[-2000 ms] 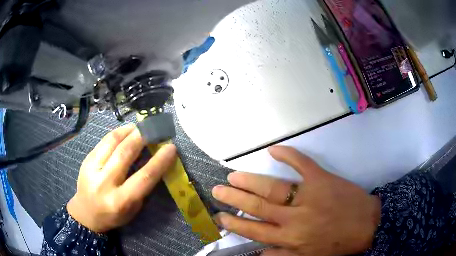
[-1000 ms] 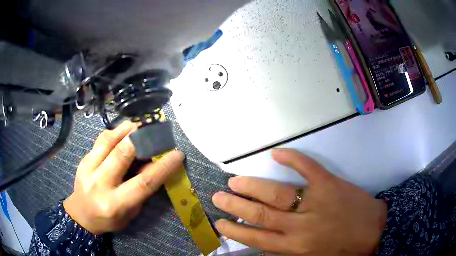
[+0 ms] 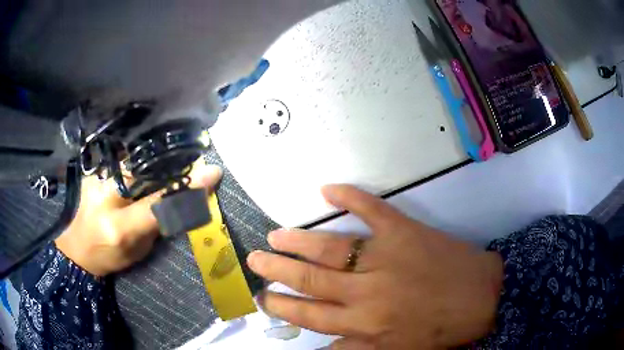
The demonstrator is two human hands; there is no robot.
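Note:
A dark grey striped fabric panel (image 3: 154, 301) lies under the machine head at the left. A yellow strip (image 3: 222, 270) lies on it, running down from the needle area. My left hand (image 3: 113, 222) is on the panel and the strip's upper end, partly hidden by the round dark attachment (image 3: 166, 154) and its grey block (image 3: 181, 210). I cannot tell whether its fingers grip anything. My right hand (image 3: 383, 280) lies flat, fingers spread, with fingertips at the panel's right edge. The needle is hidden.
The white bed plate (image 3: 342, 123) has a round three-hole cover. Snips (image 3: 455, 102) with blue and pink handles lie beside a lit phone (image 3: 516, 89). A thin tan stick (image 3: 573, 102) is right of the phone. Blue material (image 3: 243, 82) shows beside the machine arm.
The view has shifted a little. My left hand has moved up, further behind the attachment. The yellow strip has moved up and left, and my right hand has moved left with fingers still spread.

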